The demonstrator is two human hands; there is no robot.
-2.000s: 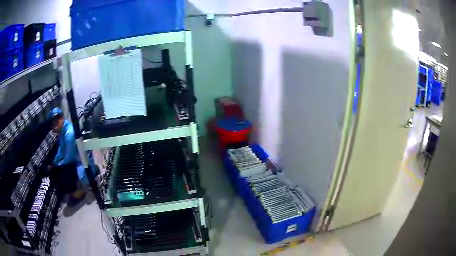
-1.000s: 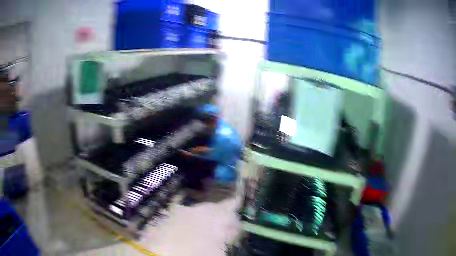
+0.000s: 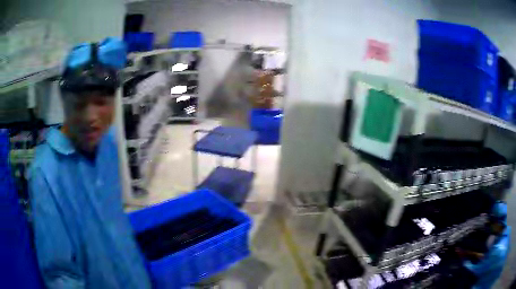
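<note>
Neither of my hands is in the picture. Nearest in front of me is a blue crate [image 3: 195,257] with an open top, at the lower middle left. Dark long parts [image 3: 186,231] lie in it in close rows; their type cannot be told. A person in a blue smock and cap [image 3: 79,209] stands close at the left, beside the crate. Whether that person touches the crate cannot be seen.
A pale rack [image 3: 404,206] with black goods stands at right, blue crates [image 3: 458,65] on top. A crouching person [image 3: 492,254] is at its far side. Beyond the doorway are a blue two-shelf cart [image 3: 226,141] and more racks. A yellow floor line [image 3: 297,251] runs between.
The view has swung left. The rack with the paper sheet and the floor crate of pale items have left the picture; the standing person, doorway and blue crate of dark parts have come in.
</note>
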